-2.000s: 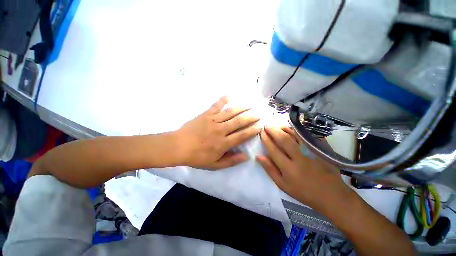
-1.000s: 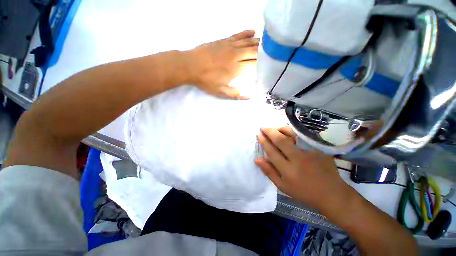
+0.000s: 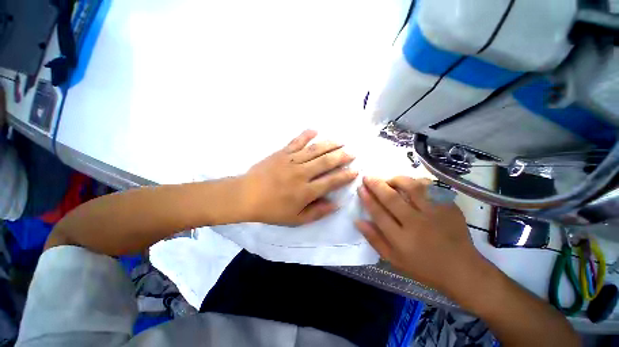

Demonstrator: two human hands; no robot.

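Observation:
A white fabric piece (image 3: 292, 238) lies on the white table under both hands, its lower edge near the table's front edge. My left hand (image 3: 298, 181) lies flat on it with fingers slightly apart, pointing at the needle area. My right hand (image 3: 414, 227) rests on the fabric's right side, fingertips close to my left fingertips. The presser foot and needle area (image 3: 397, 133) is just beyond the fingers under bright light. The white sewing machine head (image 3: 468, 81) with a blue stripe stands at the upper right. Glare hides the fabric's far edge.
A black phone (image 3: 521, 227) and green and yellow looped snips (image 3: 567, 274) lie right of the machine. A ruler strip (image 3: 400, 283) runs along the table edge. More white fabric (image 3: 197, 261) hangs by the lap. Grey fabric heaps (image 3: 441, 330) and blue crate parts (image 3: 406, 322) are below.
My left hand has come back from beside the machine head toward my right hand. The fabric has shifted away from me, with less showing below the hands. The camera view has shifted slightly.

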